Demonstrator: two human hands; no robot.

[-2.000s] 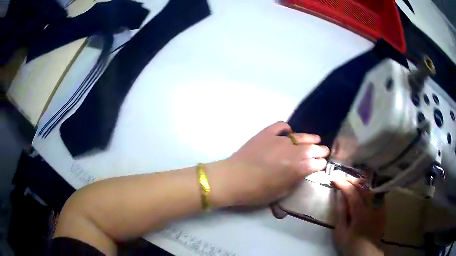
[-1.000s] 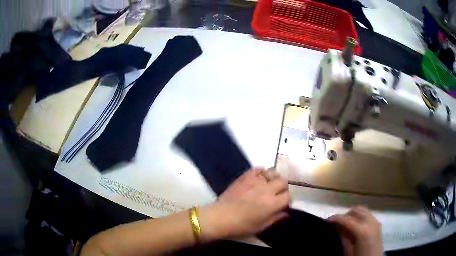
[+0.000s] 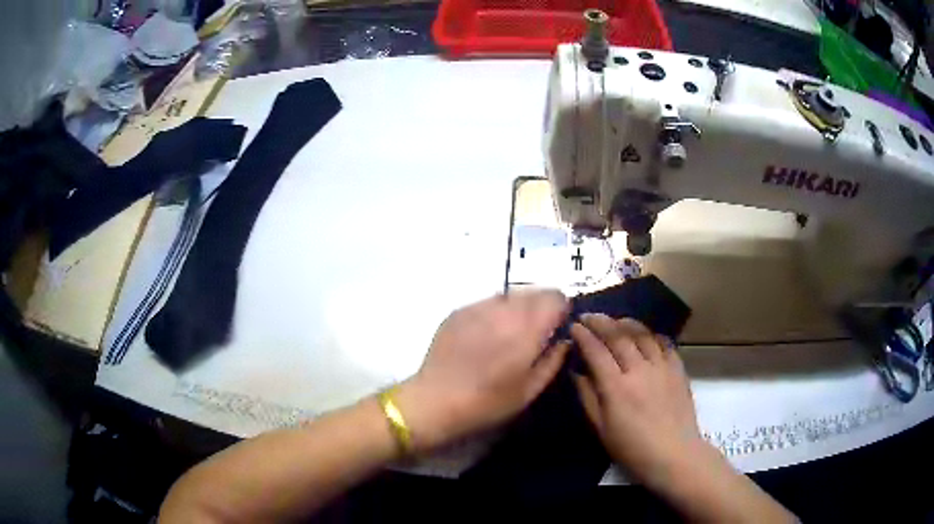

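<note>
A dark collar piece [image 3: 640, 303] lies under both hands, in front of the needle area. One angled end points right over the machine bed and the rest hangs toward the table's front edge. My left hand [image 3: 494, 353] grips it from the left, fingertips partly blurred. My right hand [image 3: 637, 387] grips it from the right, close beside the left. The presser foot and needle plate [image 3: 579, 256] are just behind the hands, with no cloth seen under the foot. Another dark collar piece [image 3: 242, 217] lies on the left of the table.
The white HIKARI machine head [image 3: 707, 133] stands at the right. Striped-looking strips [image 3: 164, 278] and a board with dark cloth [image 3: 154, 172] are at left. A red basket [image 3: 553, 29] is behind. Blue-handled scissors [image 3: 903, 358] lie at the far right.
The dark piece was under the machine head, then swung out to the front left. Now it is turned, one end pointing right, and both hands have come together on it near the needle area.
</note>
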